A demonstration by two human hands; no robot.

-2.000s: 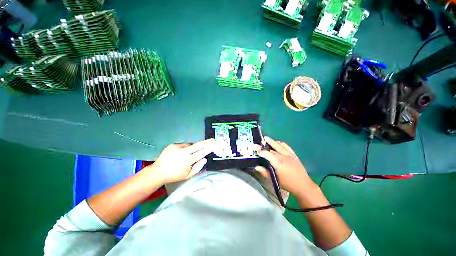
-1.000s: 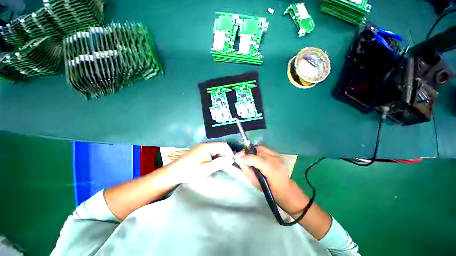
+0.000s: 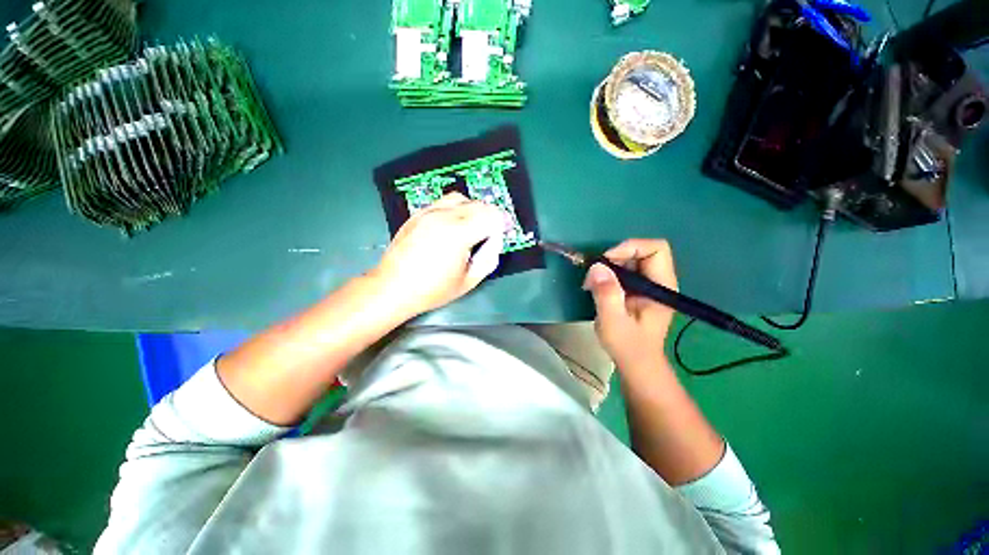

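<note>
The green-and-white PCB panel lies on the black work pad, which sits slightly turned on the green bench. My left hand is over the lower middle of the panel, fingers bent together and covering part of it; whether it holds solder wire cannot be seen. My right hand holds the soldering iron like a pen at the right of the pad. The iron's metal tip points left, near the panel's lower right corner.
Upright boards stand in rows at the left. A flat board stack is beyond the pad. A round spool or tin sits right of it. A bulky black station stands at the right. A blue bin is below the bench edge.
My left hand has moved forward from the bench edge onto the panel. My right hand has moved right with the iron, which now lies more sideways. The view has shifted.
</note>
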